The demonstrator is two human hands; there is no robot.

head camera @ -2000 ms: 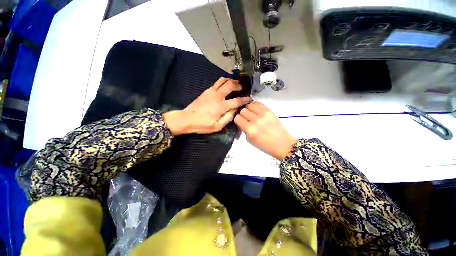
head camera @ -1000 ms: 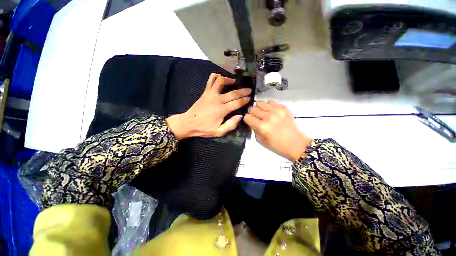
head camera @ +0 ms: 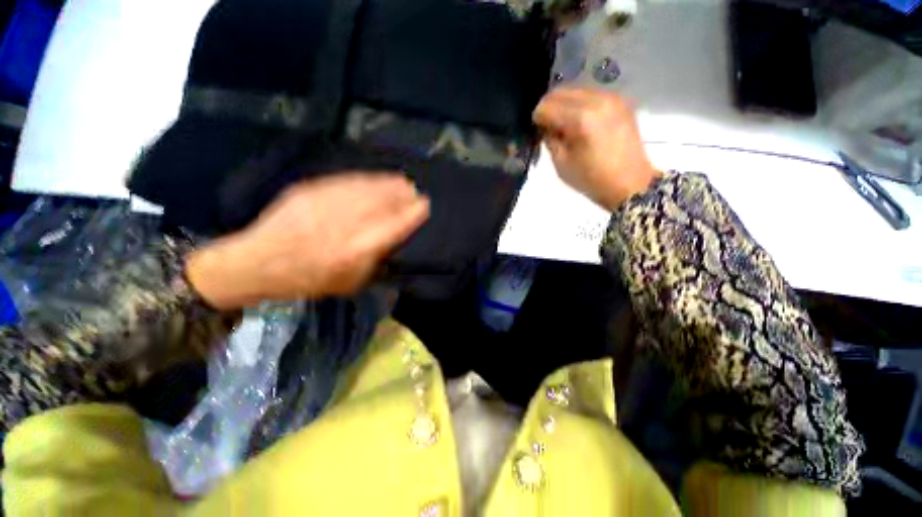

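The black mesh panel [head camera: 435,61] lies on the white table, with its lower part at the table's front edge. A muted patterned webbing strip [head camera: 389,131] runs across it, and a plain black strap crosses that strip. My left hand [head camera: 324,237] is blurred, over the lower part of the panel, with fingers together; whether it grips the panel cannot be told. My right hand [head camera: 591,136] pinches the panel's right edge. The needle area is at the top edge of the view, mostly cut off.
A flat black rectangle, possibly a phone [head camera: 771,59], lies on the pale machine bed [head camera: 677,76]. Thread snips [head camera: 874,194] lie on the table [head camera: 728,197] at right. A crumpled clear plastic bag [head camera: 227,394] hangs below the table at left.
The view has tipped down, so the machine head has left the picture. My left hand has moved from near the needle down the panel towards me. My right hand remains at the panel's right edge.
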